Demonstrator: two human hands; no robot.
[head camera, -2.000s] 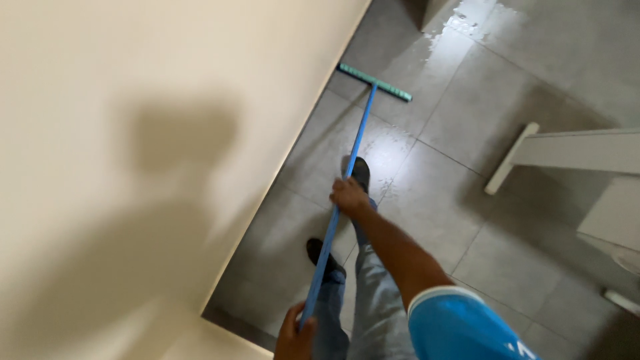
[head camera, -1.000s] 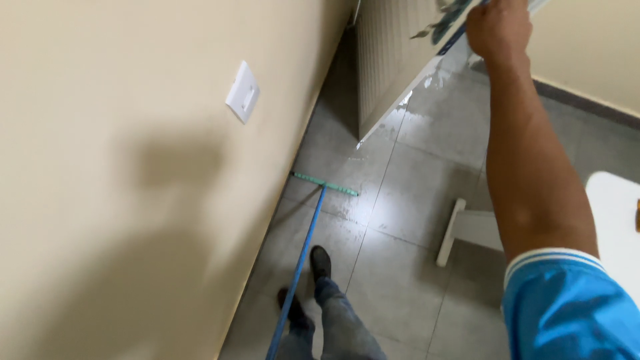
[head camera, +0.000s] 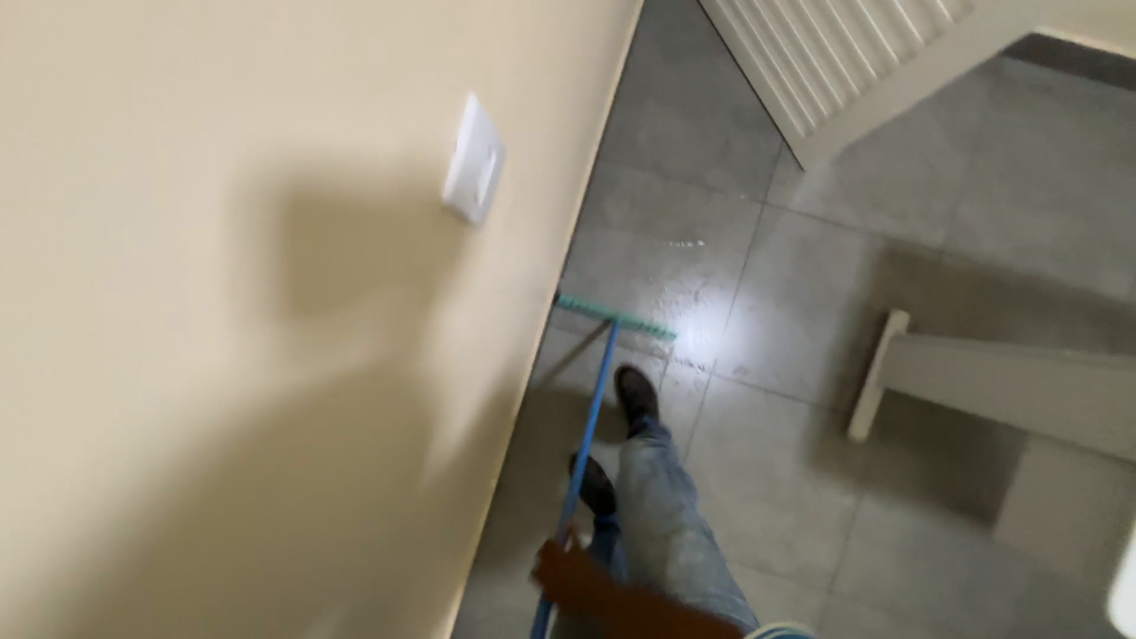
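Observation:
A floor squeegee with a green head and a long blue handle stands on the grey tile floor. One end of its head is at the foot of the wall. My right hand, somewhat blurred, is around the handle near the bottom of the view. The handle runs on below it, out of the frame. My left hand is not in view. My dark shoes are behind the squeegee head, close beside the handle. Wet marks shine on the tiles by the head's right end.
Along the left rises a beige wall with a white switch or socket plate. A white ribbed door or panel stands at the top right. The pale leg and foot of a piece of furniture are at the right.
My right hand has come down from the edge of the white door or panel to the blue handle. The door or panel has swung or shifted away from the wall.

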